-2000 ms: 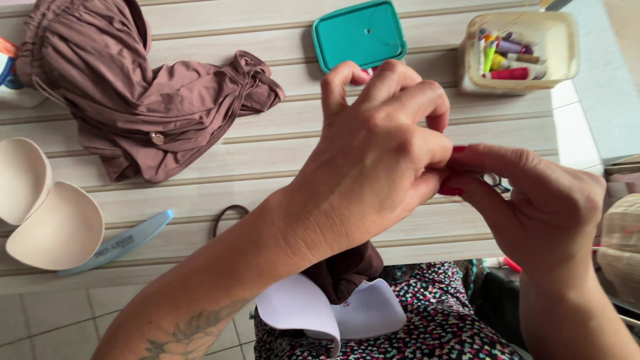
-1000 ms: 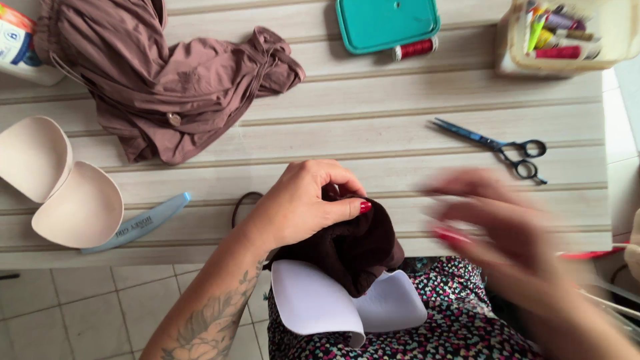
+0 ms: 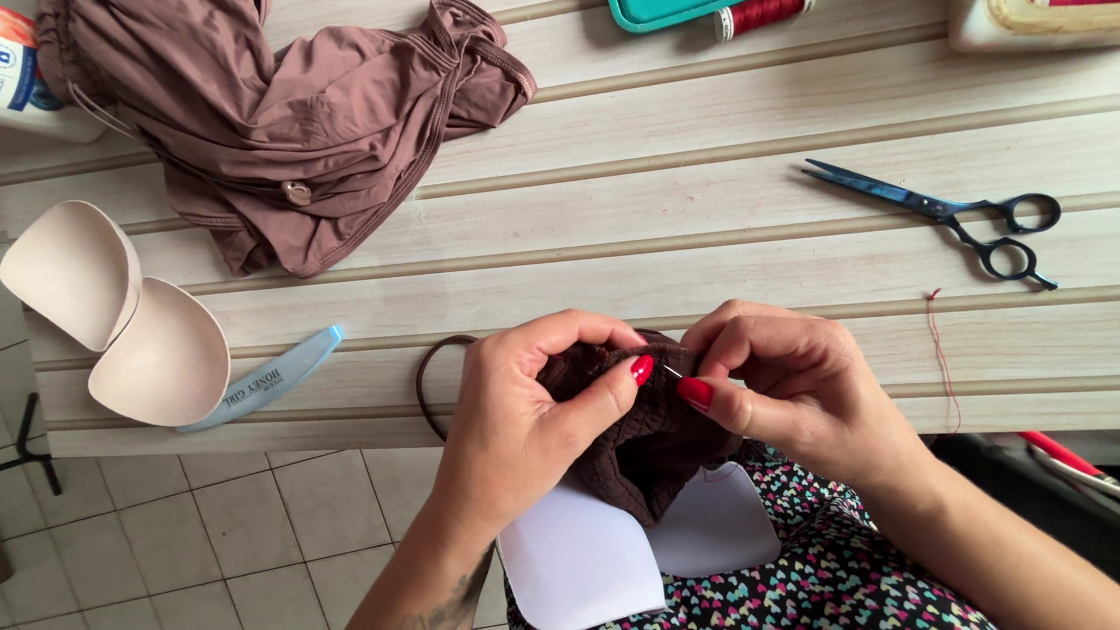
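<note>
My left hand (image 3: 547, 398) pinches the edge of a dark brown gathered fabric garment (image 3: 643, 437) between thumb and fingers. Close beside it, my right hand (image 3: 783, 389) holds a thin sewing needle (image 3: 671, 370), whose tip points at the pinched fabric edge. White foam cups (image 3: 582, 551) hang below the garment, over my lap. A thin brown strap (image 3: 426, 376) loops out on the table to the left of my left hand. Blue scissors (image 3: 932, 207) lie slightly open at the right, and a piece of red thread (image 3: 941, 354) lies below them.
A mauve garment (image 3: 350, 149) lies at the upper left, with two beige cups (image 3: 162, 354) and a blue nail file (image 3: 280, 381) near the left edge. A red thread spool (image 3: 761, 16) touches a teal lid (image 3: 669, 10) at the top. A plastic container (image 3: 1032, 31) stands upper right.
My hands were together above the table two seconds ago; my left hand then took hold of the brown garment. My right hand has come in beside it, and the scissors now show uncovered.
</note>
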